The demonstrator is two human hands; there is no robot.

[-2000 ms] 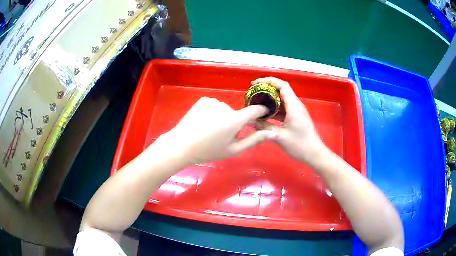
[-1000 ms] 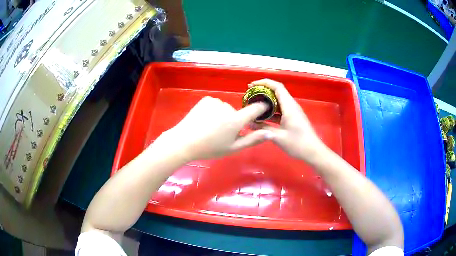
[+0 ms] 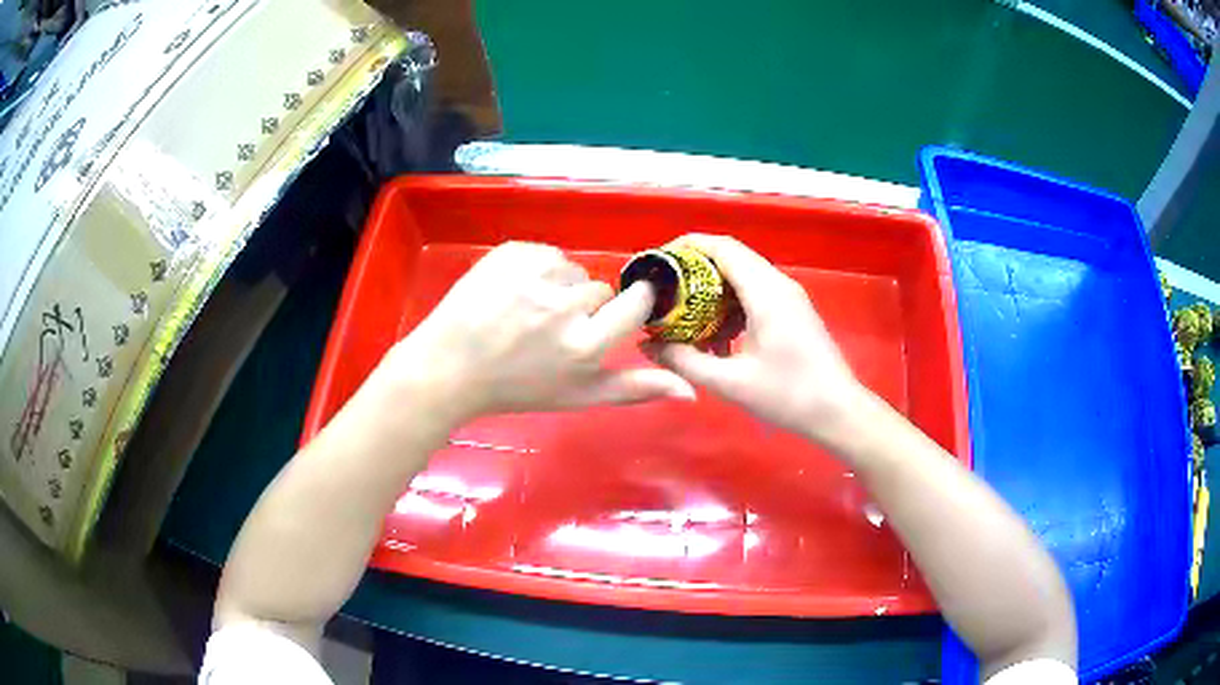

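A gold ornament shell point(image 3: 698, 297) is held above the red tray point(image 3: 642, 589), tilted with its dark round mouth facing left. My right hand point(image 3: 783, 341) is closed around its right side. My left hand point(image 3: 529, 335) is at the mouth, its index finger reaching into the opening and its thumb extended below. The inside of the shell looks dark; I cannot tell whether a lining piece is in it.
A blue tray point(image 3: 1064, 402) stands against the red tray's right side. Gold shells point(image 3: 1193, 355) lie beyond it at the right edge. A large cardboard carton point(image 3: 121, 254) lies open at the left, dark inside.
The shell has turned so its mouth faces left, showing more of its gold side. My left hand has shifted slightly left with it, the finger still at the mouth.
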